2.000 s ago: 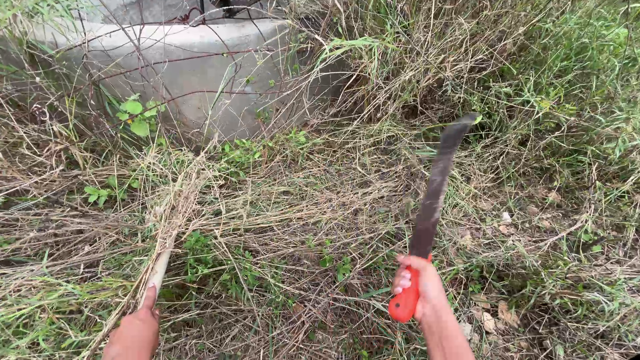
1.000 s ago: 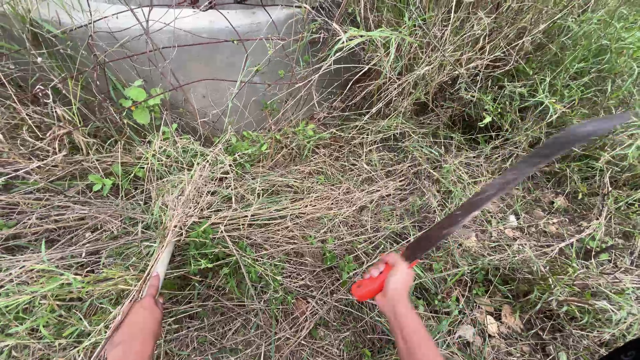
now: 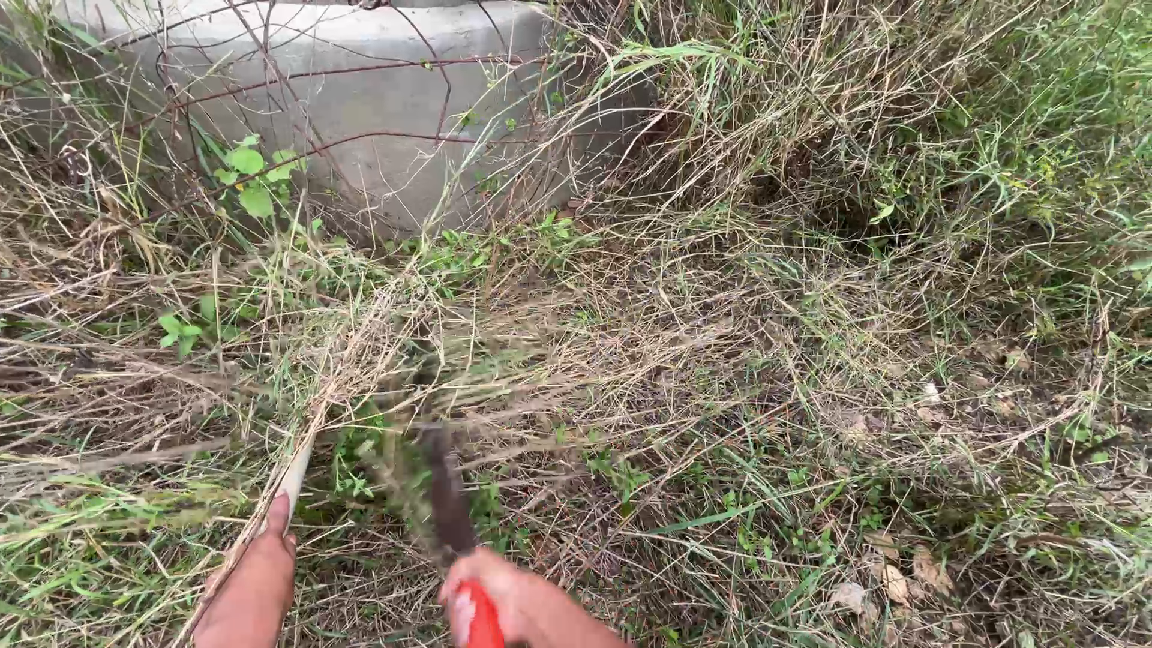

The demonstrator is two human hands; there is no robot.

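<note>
My left hand [image 3: 256, 576], at the lower left, is closed around a pale stick [image 3: 297, 468]. Dry grass stalks [image 3: 360, 351] lie along and over the stick's far part. My right hand [image 3: 499, 589], at the bottom centre, grips the red handle [image 3: 479, 616] of a machete. The machete's dark blade [image 3: 447, 495] points away from me into the grass just right of the stick; it is blurred, and its tip cannot be made out. Blurred grass surrounds the blade.
A grey concrete wall [image 3: 378, 117], curved at its rim, stands at the top left behind rusty wires [image 3: 378, 137]. A leafy green plant [image 3: 256, 175] grows before it. Tall grass [image 3: 1017, 162] rises at the right, and dry leaves [image 3: 900, 580] lie at the lower right.
The machete has swung from the right side to the left, down into the grass beside the stick. My left hand has stayed on the stick at nearly the same place.
</note>
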